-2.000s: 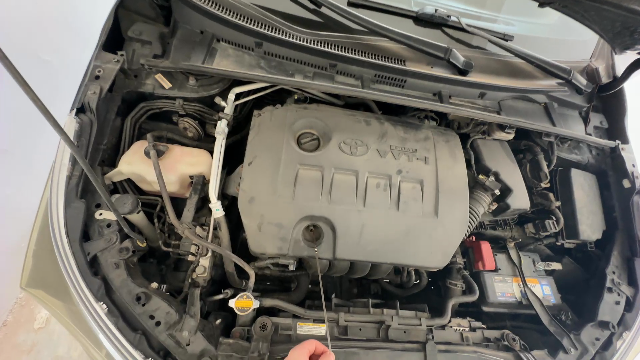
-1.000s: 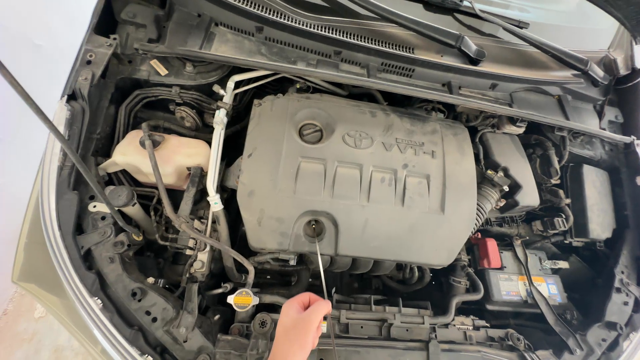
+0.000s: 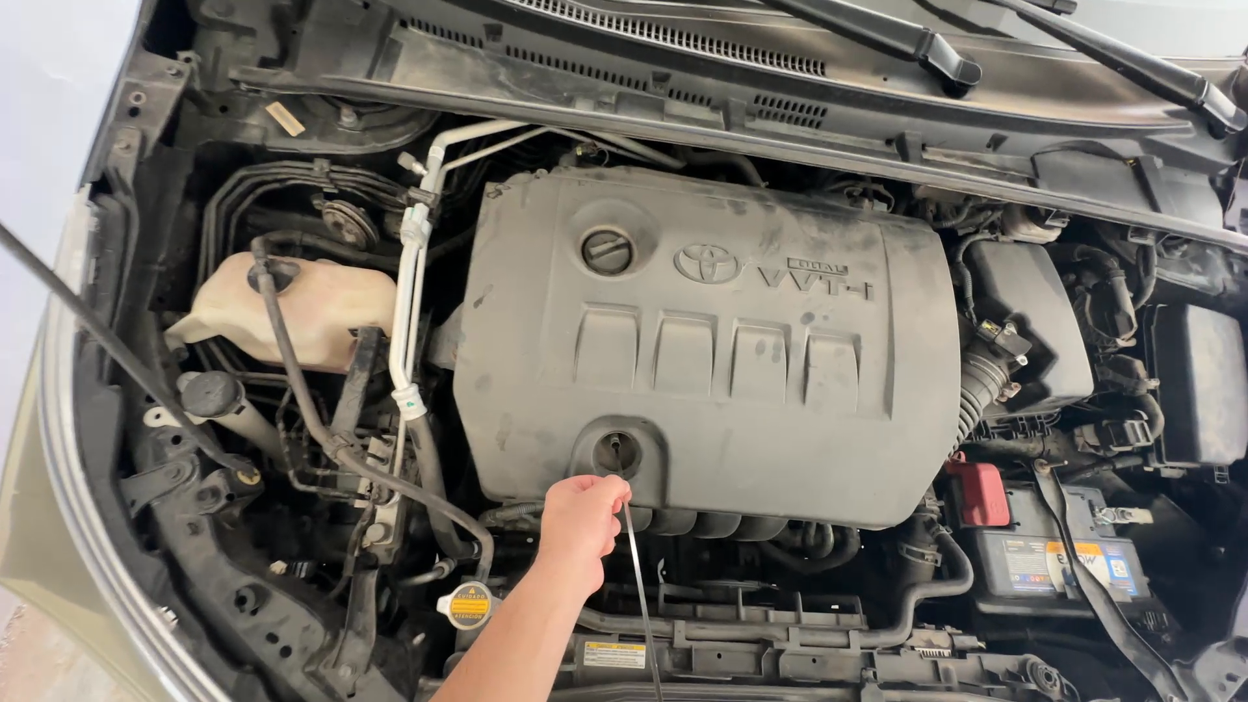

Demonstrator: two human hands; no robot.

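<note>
My left hand [image 3: 582, 531] reaches up from the bottom edge, its fingertips pinching a thin metal engine oil dipstick [image 3: 639, 585] just below the round recess at the front of the engine cover [image 3: 721, 419]. Below the fingers, the strip runs down and out of view; its lower end is hidden. Inside the recess is the dipstick tube opening [image 3: 615, 451]. Whether the strip's upper end sits inside it, I cannot tell. The oil filler cap [image 3: 608, 253] is seated higher on the cover. My right hand is out of view.
A cream plastic reservoir [image 3: 302, 307] and the hood prop rod [image 3: 107, 346] lie to the left. The radiator cap [image 3: 469, 604] is beside my forearm. On the right are the battery [image 3: 1053, 565] with a red terminal cover [image 3: 978, 492] and the air filter housing [image 3: 1029, 327].
My left hand has moved up from the bottom edge to the front of the engine cover. More of the strip now shows below the fingers.
</note>
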